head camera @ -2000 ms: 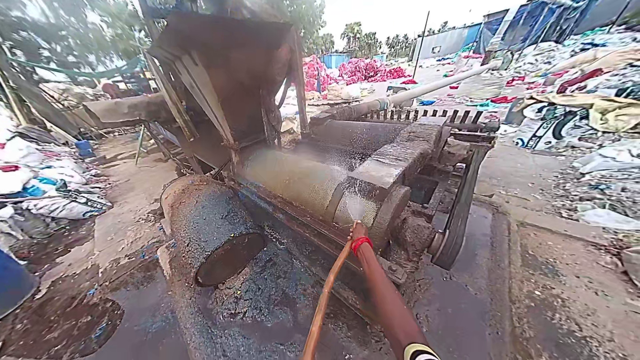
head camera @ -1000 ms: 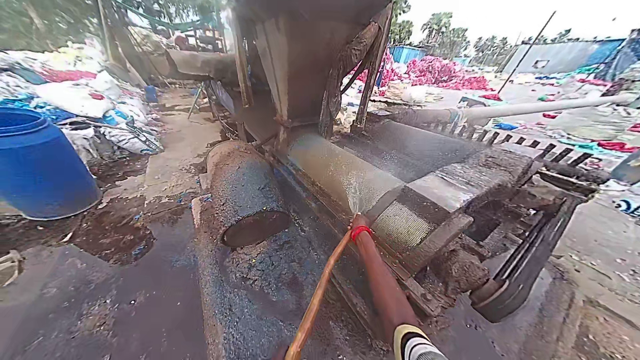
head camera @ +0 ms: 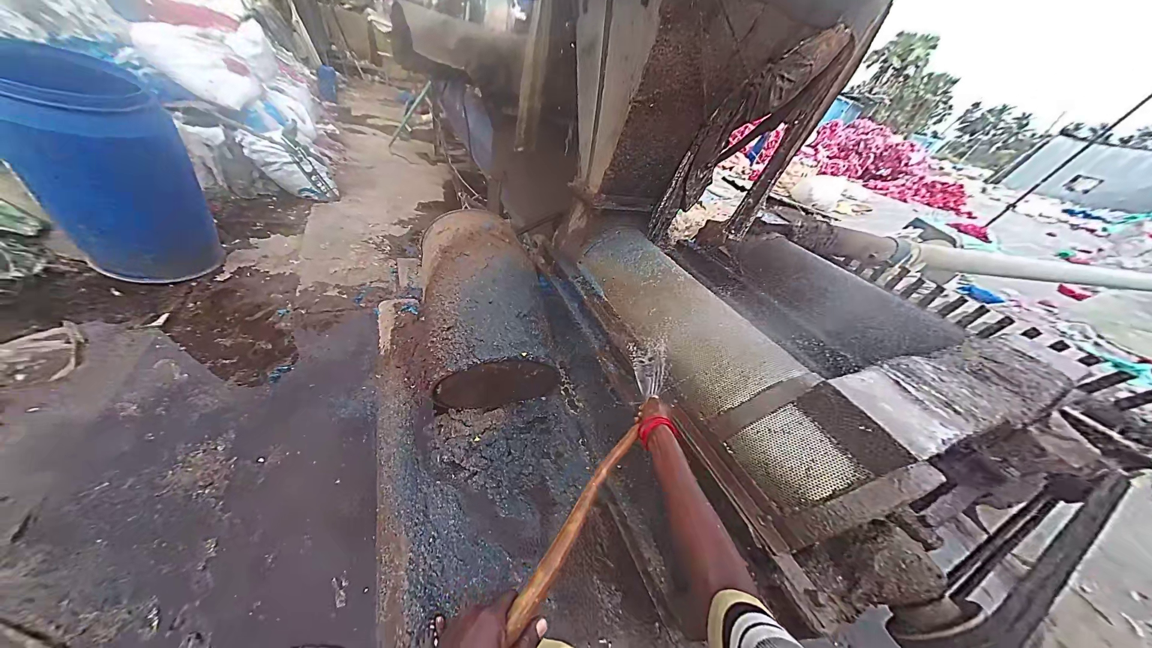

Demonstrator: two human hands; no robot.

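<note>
An orange-brown hose (head camera: 576,517) runs up from the bottom edge of the head view. My right hand (head camera: 654,414), with a red band at the wrist, grips its far end, and water (head camera: 650,364) sprays out just beyond the fingers. Lower down, my left hand (head camera: 486,623) is closed round the same hose, partly cut off by the frame. The spray falls at the near side of a perforated metal drum (head camera: 702,315) in a large machine. Left of the drum lies a rusty cylinder (head camera: 486,297) with a dark open end, grey sludge (head camera: 504,477) in front of it.
A blue plastic barrel (head camera: 108,171) stands at the left on wet ground, near heaped white sacks (head camera: 207,63). A rusty metal hopper (head camera: 666,99) rises over the drum. Belts (head camera: 1035,558) are at the lower right, and a pale pipe (head camera: 1035,265) crosses the right side.
The view has swung left and down. My left hand has come into sight on the hose. The spraying end has moved off the drum's near end to further along its near side.
</note>
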